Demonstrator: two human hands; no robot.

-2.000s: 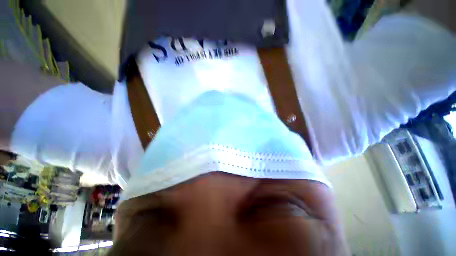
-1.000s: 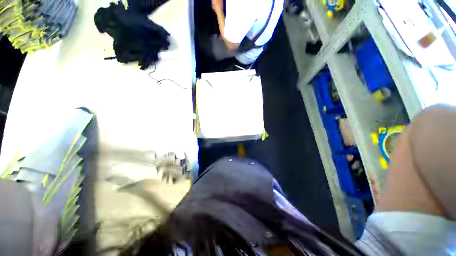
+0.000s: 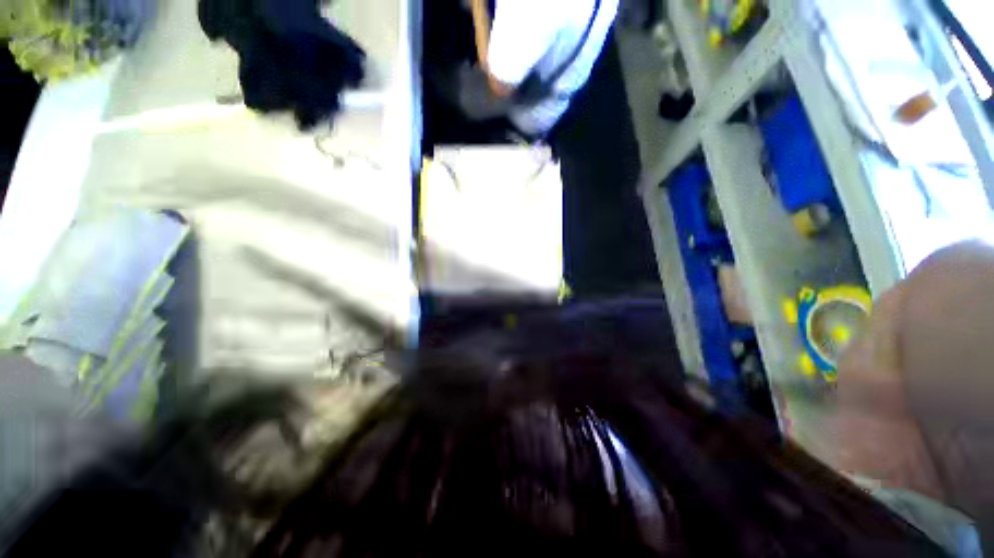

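Neither of my hands can be made out. A blurred bare arm [image 3: 959, 360] of mine, bent, with a white sleeve below it, fills the right edge. A blurred shape at the lower left edge may be my other arm. Grey panels with yellow edging [image 3: 114, 267] lie fanned in a stack on the pale table [image 3: 262, 294] at the left. Dark hair [image 3: 534, 469] covers the bottom middle and hides my lap. Small pale pieces near the table's edge are blurred behind it.
A black crumpled heap [image 3: 289, 60] and another yellow-edged stack [image 3: 71, 33] lie further up the table. A white square surface [image 3: 491, 218] stands beside it, near a seated person [image 3: 550, 49]. Right are shelves with blue bins [image 3: 801, 147], a yellow-blue ring [image 3: 834, 327] and a ledge.
The view has swung from my face mask and apron to the table. Over the last second, hair has come over the bottom middle, hiding the dark apron. The table stack has barely shifted.
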